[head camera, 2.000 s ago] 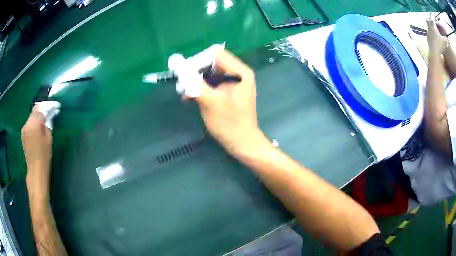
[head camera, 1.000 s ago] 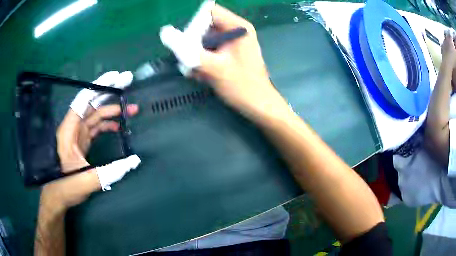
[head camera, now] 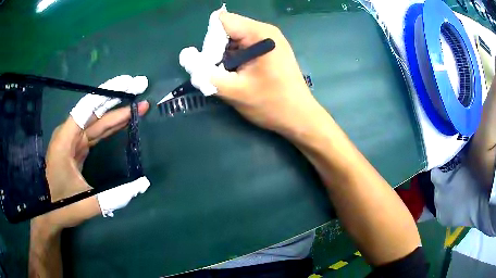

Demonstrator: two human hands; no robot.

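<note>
My left hand (head camera: 73,146), with white finger cots, holds the black phone middle frame (head camera: 134,141) at its thin-bar end. The frame's solid end reaches the left edge of the picture. My right hand (head camera: 255,81), also with white finger cots, holds black tweezers (head camera: 247,55) like a pen. The bright tips point down-left at the left end of the strip of small black pads (head camera: 182,105) on the mat, just right of the frame. Part of the strip is hidden under my right hand. I cannot tell whether the tips hold a pad.
The dark green mat (head camera: 245,190) lies below both hands. A blue reel (head camera: 435,70) stands on a white sheet (head camera: 435,149) at the right. Another person's forearm (head camera: 487,133) and grey clothing show at the right edge. Yellow-and-black floor marking (head camera: 345,264) shows below.
My left hand took hold of the frame at the far left and brought it beside the strip. The tweezers moved onto the strip's left end. The reel now appears further right in the view.
</note>
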